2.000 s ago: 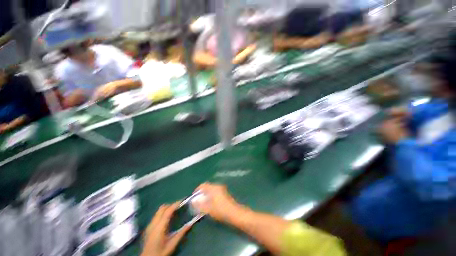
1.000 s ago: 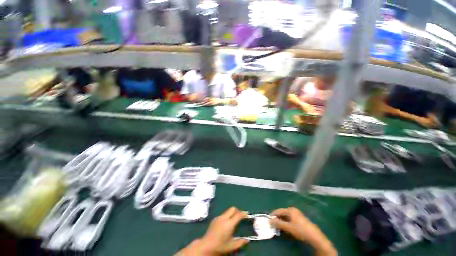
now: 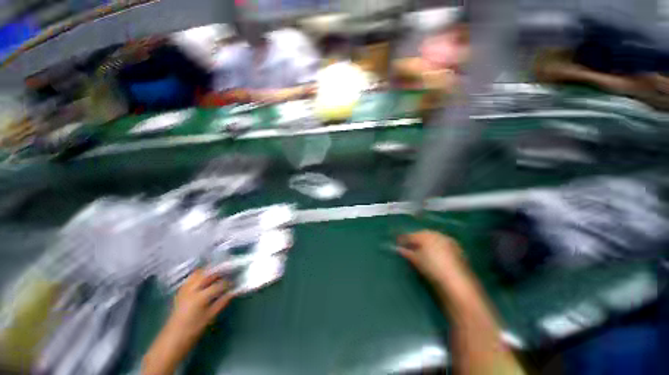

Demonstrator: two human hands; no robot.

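Note:
The picture is heavily blurred. My left hand (image 3: 192,304) is at the near edge of the white plastic housings (image 3: 262,269) at centre left, its fingertips against or just over the nearest one; whether it grips it is unclear. My right hand (image 3: 433,256) is low over the green bench near the metal strip, fingers together and bent; a faint pale sliver shows at its fingertips, but a hold cannot be made out. A single white housing (image 3: 317,185) lies on the belt beyond the strip.
The pale metal strip (image 3: 352,212) runs between bench and belt. A grey post (image 3: 444,150) slants up right of centre. A black fan (image 3: 519,245) and a white heap (image 3: 609,220) lie right. A yellowish bag (image 3: 29,315) is far left. People sit opposite.
My hands have moved apart and no longer hold the housing between them. My left hand went left to the housings, my right hand forward. A white housing now lies on the belt. The view has shifted.

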